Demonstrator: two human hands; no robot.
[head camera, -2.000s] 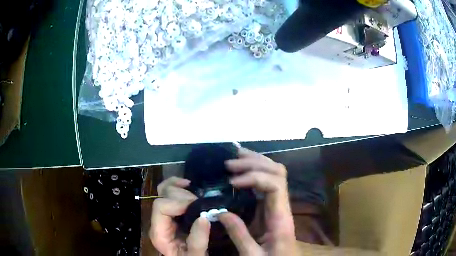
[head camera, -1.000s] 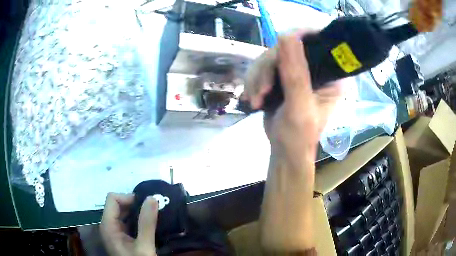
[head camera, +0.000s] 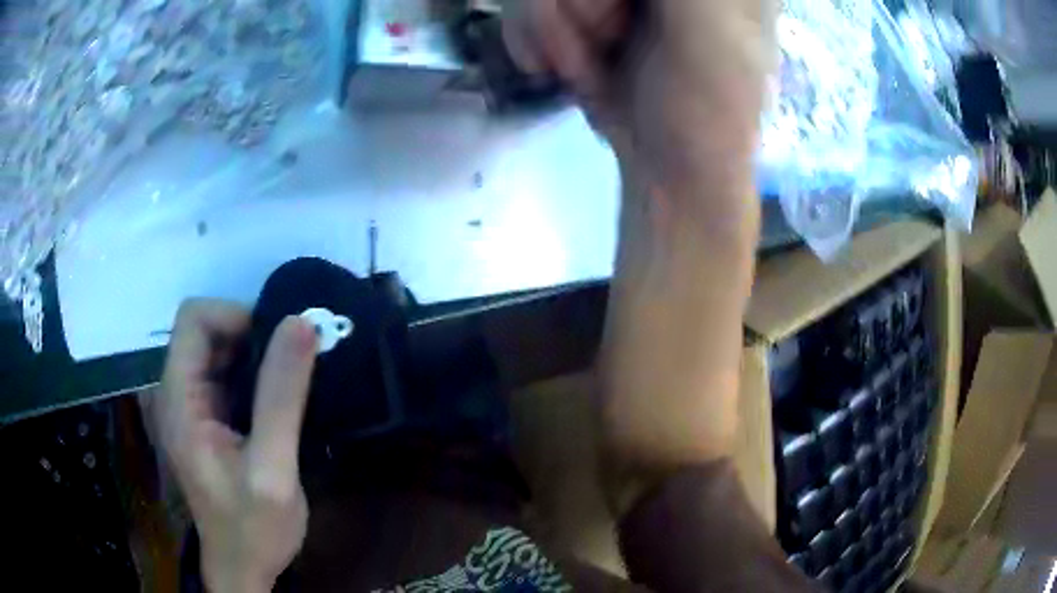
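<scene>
My left hand (head camera: 249, 429) holds the black housing (head camera: 348, 388) at the bench edge, with a finger pressing on the small white plate (head camera: 334, 328) on its face. One hole of the plate shows beside the fingertip. My right hand (head camera: 649, 58) is blurred and partly cut off by the top edge, at the front of the screw feeder (head camera: 406, 41). A dark shape shows at its fingers; the screwdriver cannot be made out clearly.
The heap of small white plates (head camera: 128, 104) lies at the upper left beside the white board (head camera: 290, 220). A clear plastic bag (head camera: 829, 139) lies at the right. The packed carton (head camera: 759, 405) with black units stands at the lower right. Loose black parts lie at the lower left.
My right hand has left the housing, grasped the screwdriver and brought it to the feeder. My left hand keeps hold of the housing. The view has turned right, and the hands now sit higher than a second ago.
</scene>
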